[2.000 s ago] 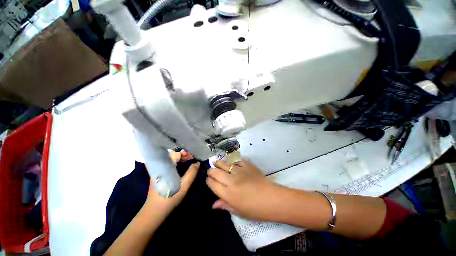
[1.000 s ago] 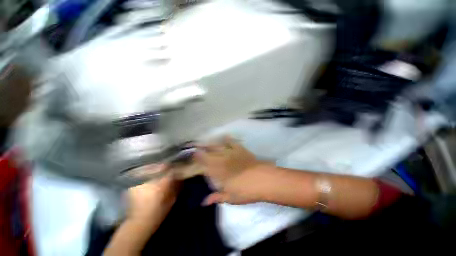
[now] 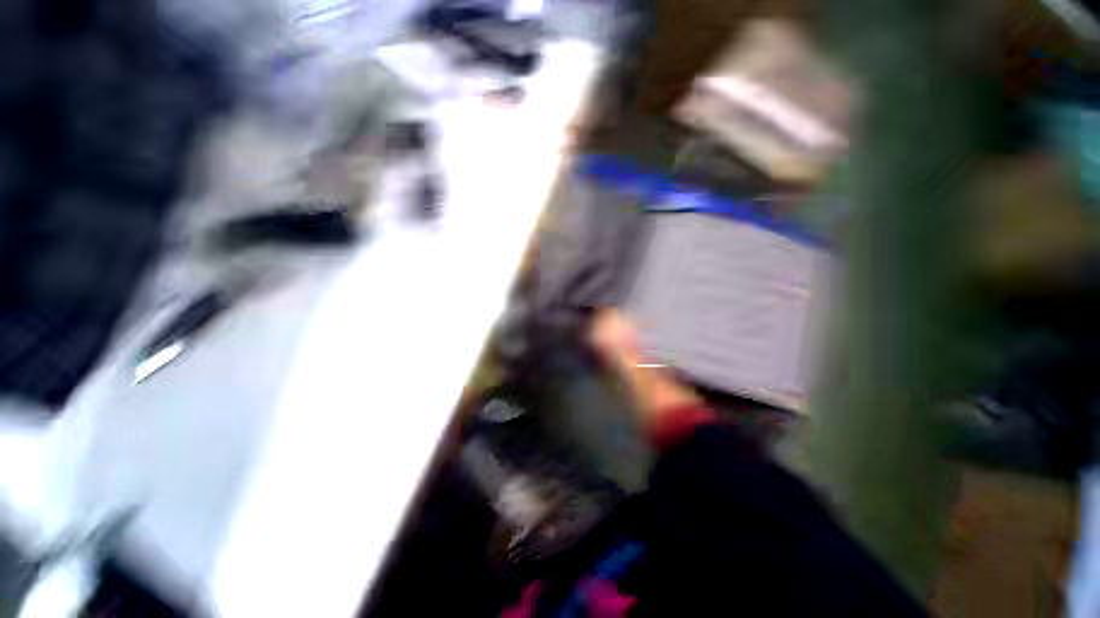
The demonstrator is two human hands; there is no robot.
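The whole view is blurred. My right hand (image 3: 630,356) is beyond the right edge of the white table (image 3: 350,374), low beside a dark, bunched thing that may be cloth. A red cuff and dark sleeve show behind it. Its fingers are smeared, and whether it holds anything cannot be told. My left hand is out of the picture. The needle area and the dark fabric are also out of view.
On the table lie a dark tool (image 3: 290,227) and small dark-and-metal snips (image 3: 181,328). A dark checked cloth (image 3: 72,229) is at the left. Beyond the table are a pale flat panel with a blue edge (image 3: 724,302), a green upright band (image 3: 899,302) and a brown box (image 3: 1001,543).
The view has swung right, away from the machine head to the table's right side. My right hand has left the needle area and is past the table edge. My left hand has gone out of view.
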